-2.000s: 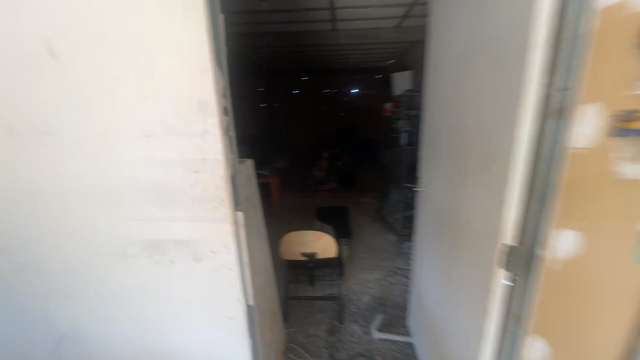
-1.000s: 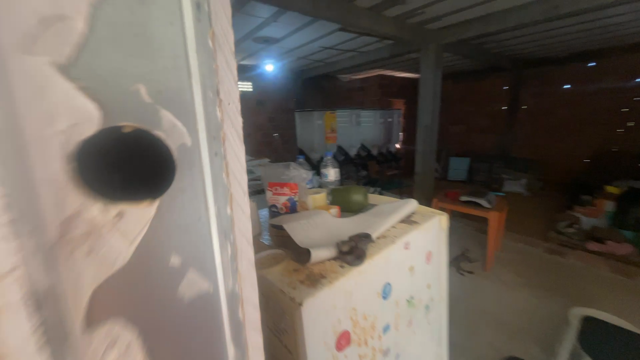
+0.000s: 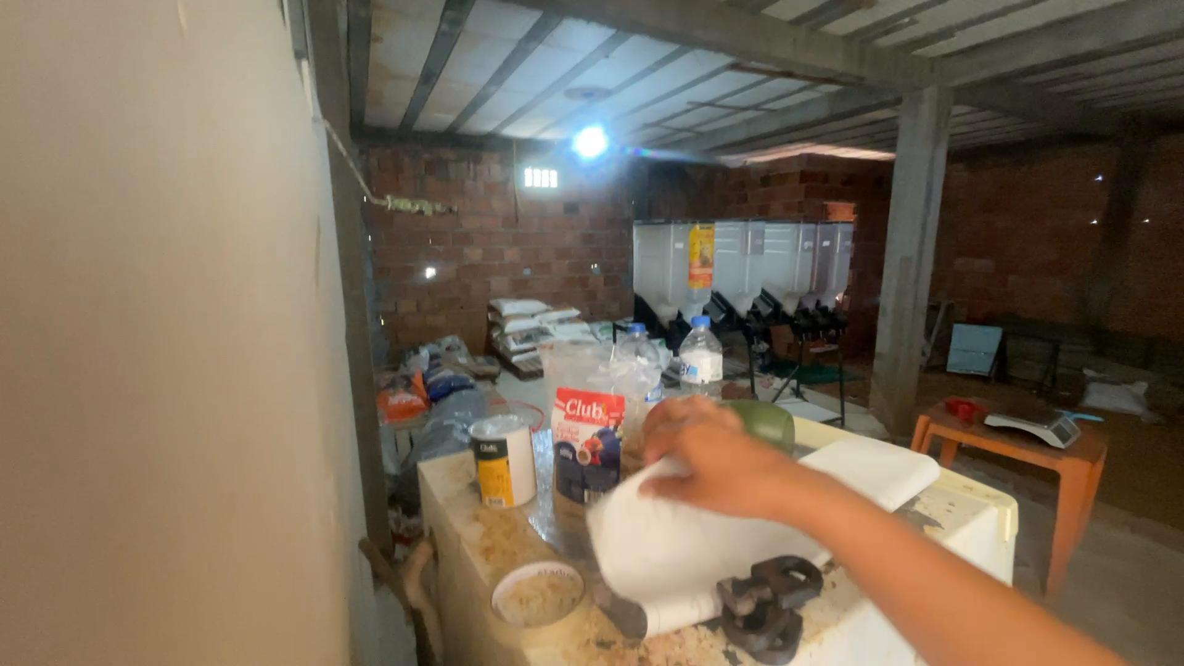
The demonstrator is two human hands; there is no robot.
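Note:
My right hand (image 3: 717, 458) reaches in from the lower right over a stained, rusty freezer-like cabinet (image 3: 980, 509). Its fingers are at a white sheet (image 3: 684, 546) with a curled near edge; blur hides whether they grip it. Beside the sheet's near end lies a black plastic or metal clamp-like part (image 3: 768, 606). Just past the hand are a green rounded container (image 3: 763, 424), a red and blue printed bag (image 3: 588, 449) and a clear plastic bottle with a blue cap (image 3: 701, 356). My left hand is out of view.
A pale wall (image 3: 166, 333) fills the left side. On the cabinet stand a yellow-labelled can (image 3: 503, 462) and a round tub (image 3: 538, 594). An orange table (image 3: 1073, 467) at the right holds a scale (image 3: 1031, 427). A concrete pillar (image 3: 911, 250) and stacked sacks (image 3: 532, 324) stand farther back.
My right hand has come into view over the white sheet on the cabinet. The view has moved from the doorway into the room, up to the cabinet.

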